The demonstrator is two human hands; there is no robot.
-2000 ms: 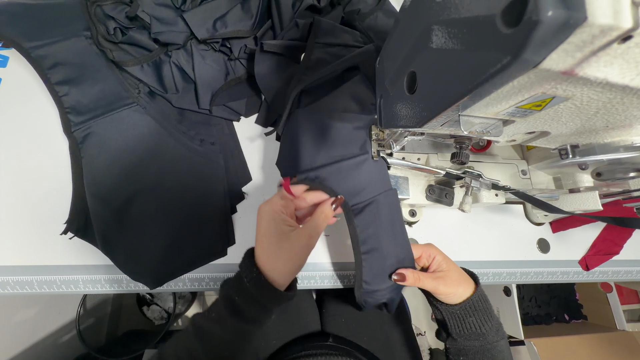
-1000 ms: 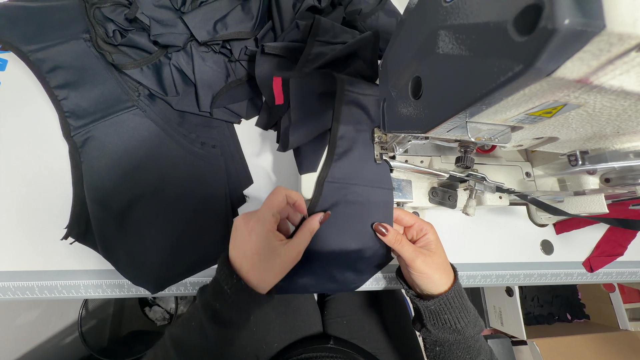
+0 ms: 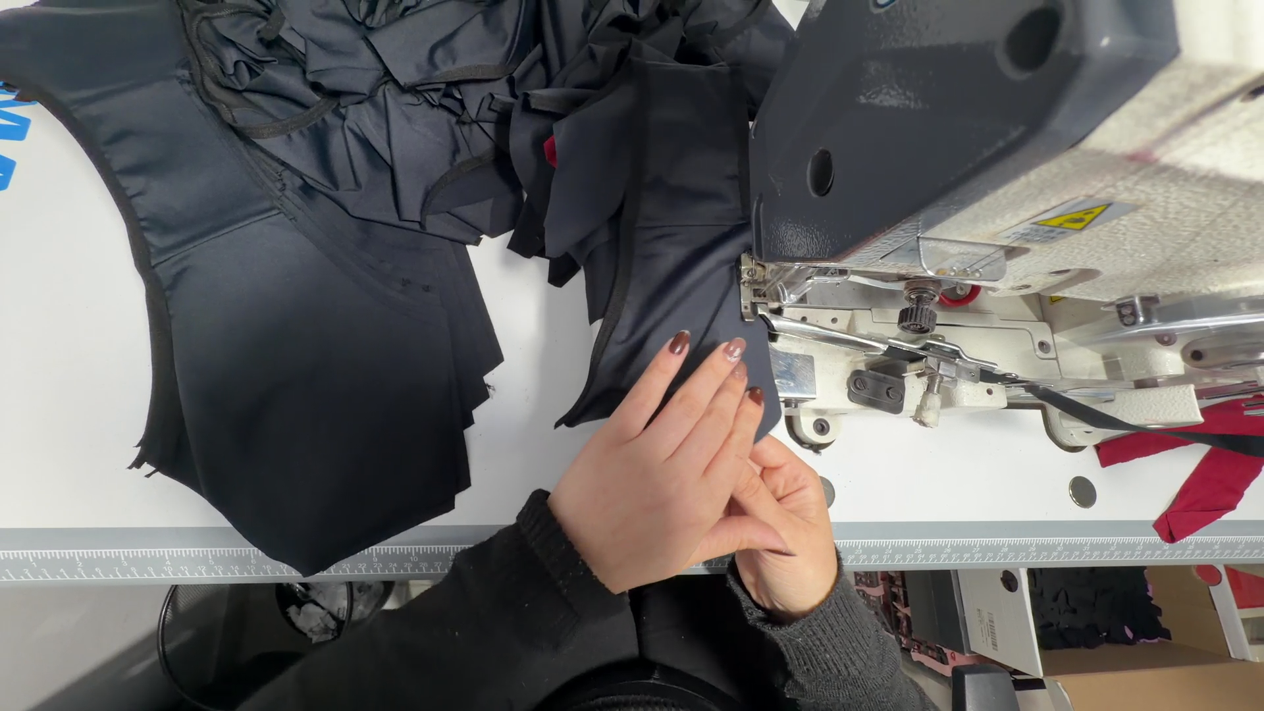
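A dark navy fabric piece (image 3: 681, 267) with black bound edges lies at the sewing machine (image 3: 968, 148), its right edge at the presser foot (image 3: 750, 286). My left hand (image 3: 671, 464) rests on the lower part of this piece, fingers extended toward the presser foot. Just below and to the right, my right hand (image 3: 790, 523) is at the fabric's lower right corner, partly under my left hand; its grip is hidden. Black binding tape (image 3: 1096, 410) runs from the right into the metal binder (image 3: 839, 336) beside the foot.
A stack of dark cut panels (image 3: 316, 375) lies on the left of the white table, below bunched dark fabric (image 3: 365, 89). Red fabric strips (image 3: 1205, 484) lie at the right. A measuring tape (image 3: 425, 561) runs along the front edge; a cardboard box (image 3: 1155, 681) stands below.
The fabric piece has moved up along the presser foot. My left hand has moved right, from the piece's left edge onto its lower part, close against my right hand.
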